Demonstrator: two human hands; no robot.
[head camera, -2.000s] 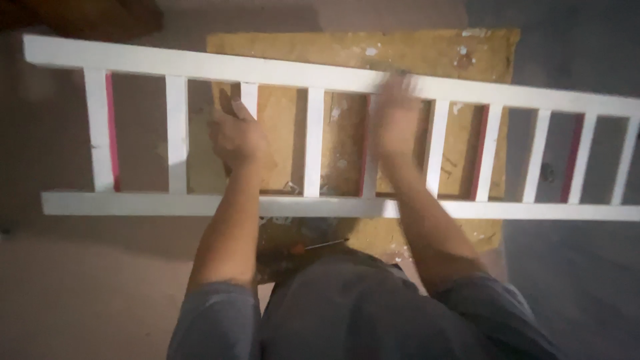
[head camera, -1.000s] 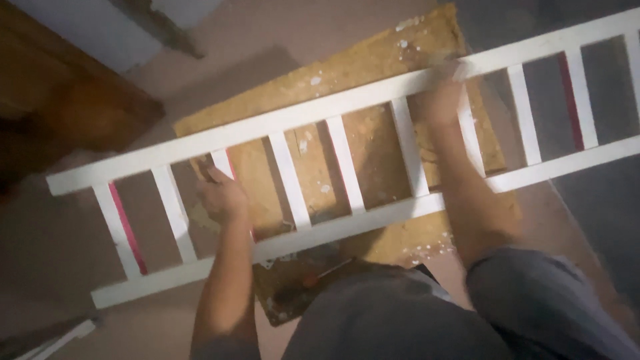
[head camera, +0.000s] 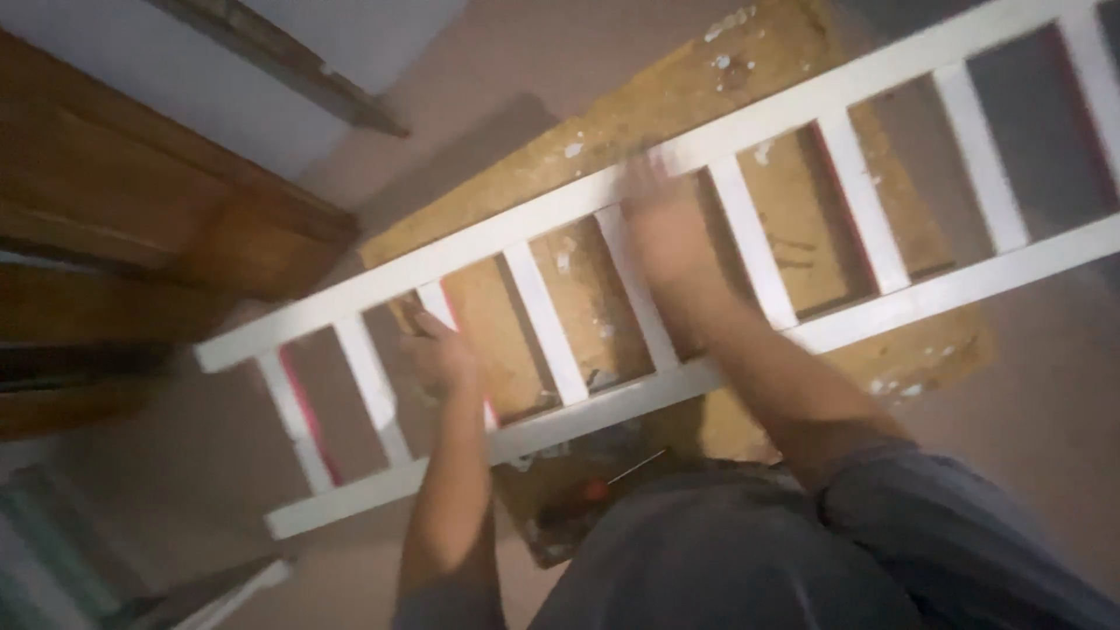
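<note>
A white wooden ladder-like frame (head camera: 542, 214) lies slantwise across the view, two long rails joined by several rungs, some with a red or pink side. My left hand (head camera: 437, 354) is closed around a rung near the left part, its thumb on the rung's face; a small brown patch beside the fingertips is unclear. My right hand (head camera: 652, 188) is blurred by motion at the upper rail, close to the top of a rung. Whether it holds anything cannot be told. Beneath the frame is a worn yellow-brown board (head camera: 612, 127) with white paint spots.
A screwdriver with a red handle (head camera: 597, 490) rests on a dark surface (head camera: 556, 534) near my lap. Brown wooden furniture (head camera: 175, 175) stands at the upper left. A pale bar (head camera: 236, 595) lies at the lower left, and a long dark strip (head camera: 289, 70) is above.
My right hand has moved left along the upper rail since one second ago. My left hand stays at the same rung. The view has turned and shifted.
</note>
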